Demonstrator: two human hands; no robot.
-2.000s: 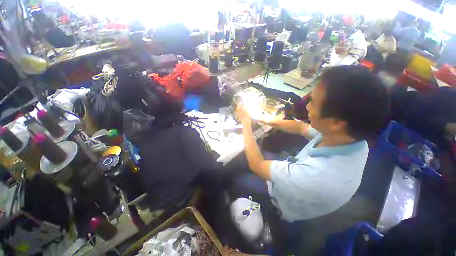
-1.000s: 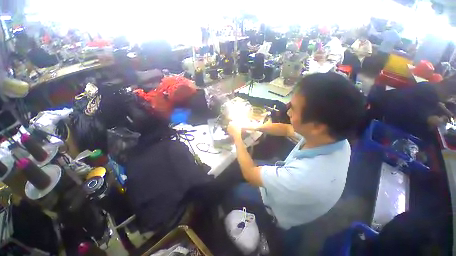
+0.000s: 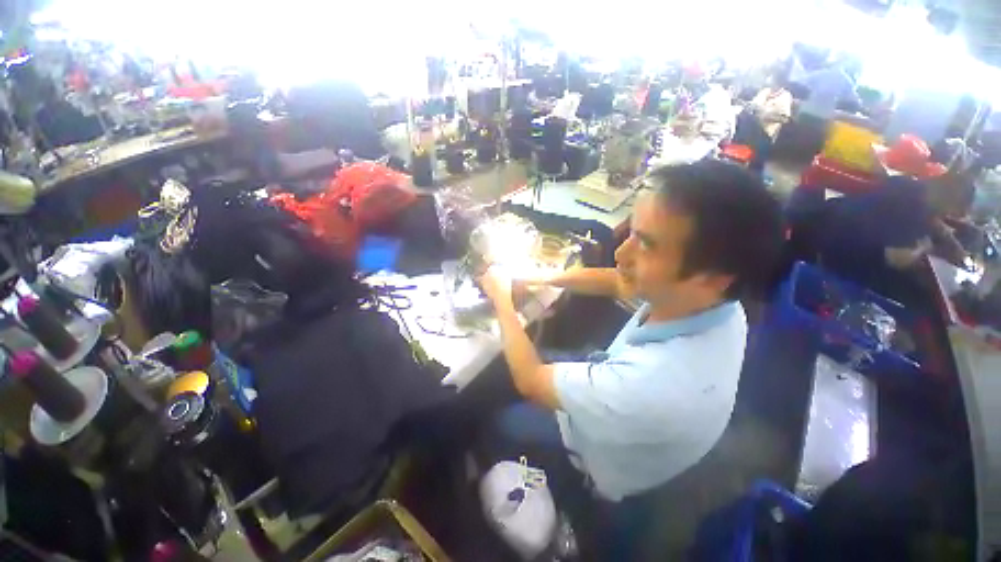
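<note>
The tan-rimmed basket (image 3: 415,527) is cut off by the bottom edge, nearest in front of me. A bit of its pale and grey crumpled contents (image 3: 379,552) shows inside. Neither of my hands is in the picture. A flat pile of dark fabric (image 3: 329,395) lies beyond the basket. Thin dark cords (image 3: 393,310) lie on the white tabletop (image 3: 467,357).
A person in a light blue shirt (image 3: 659,390) sits with both hands at a brightly lit sewing machine (image 3: 507,244). Thread cones (image 3: 49,386) stand at left. A white bag (image 3: 518,507) is beside the person. Blue crates (image 3: 845,318) and a red-orange bundle (image 3: 351,203) lie further off.
The view has shifted, so the scene sits further left and less of the basket shows. The neighbouring person's head has turned more towards the camera. The hand edge at the basket's right is out of view.
</note>
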